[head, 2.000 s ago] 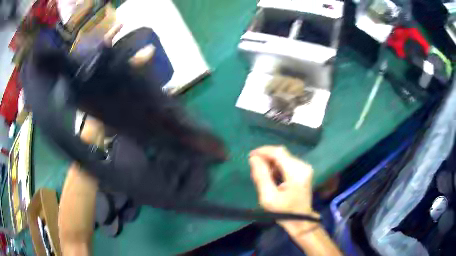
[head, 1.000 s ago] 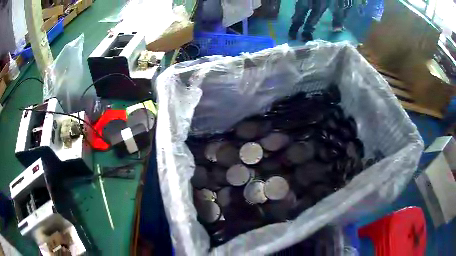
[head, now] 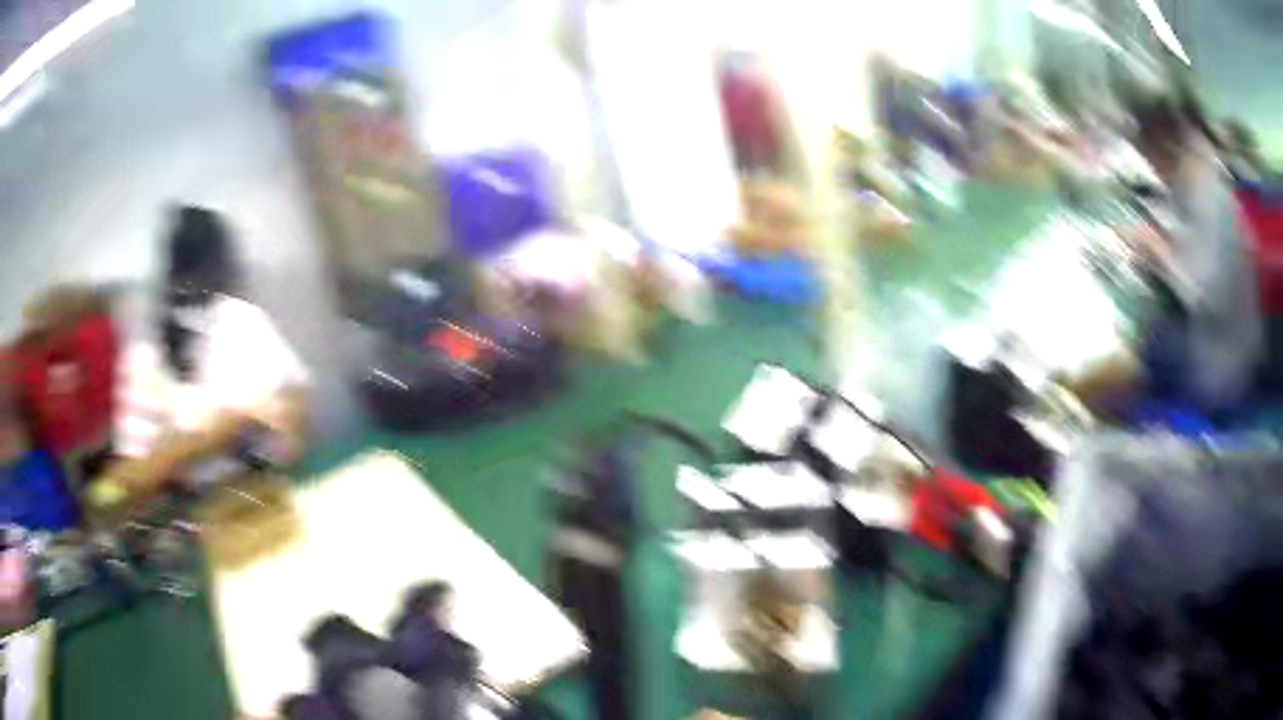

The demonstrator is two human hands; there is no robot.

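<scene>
The picture is strongly blurred. Neither of my hands can be made out; a faint skin-toned sliver at the bottom edge is too small to tell. Dark round parts (head: 387, 661) lie piled on a white board (head: 401, 528) at the lower left. The dark electric screwdriver (head: 591, 542) hangs upright right of the board, with a pale band around it. A white and black screw feeder (head: 760, 542) stands right of it, with a brassy mechanism at its front. Another feeder (head: 791, 415) is behind it.
The lined bin (head: 1058, 563) with dark contents is at the lower right. A red-handled tool (head: 954, 509) lies between feeders and bin. A person (head: 218, 373) sits across the green bench (head: 493, 471) at the left. Another person (head: 1210, 253) is at the far right.
The view has swung left and up from the bin, which now sits at the right edge. The board, dark parts, screwdriver and people are in view.
</scene>
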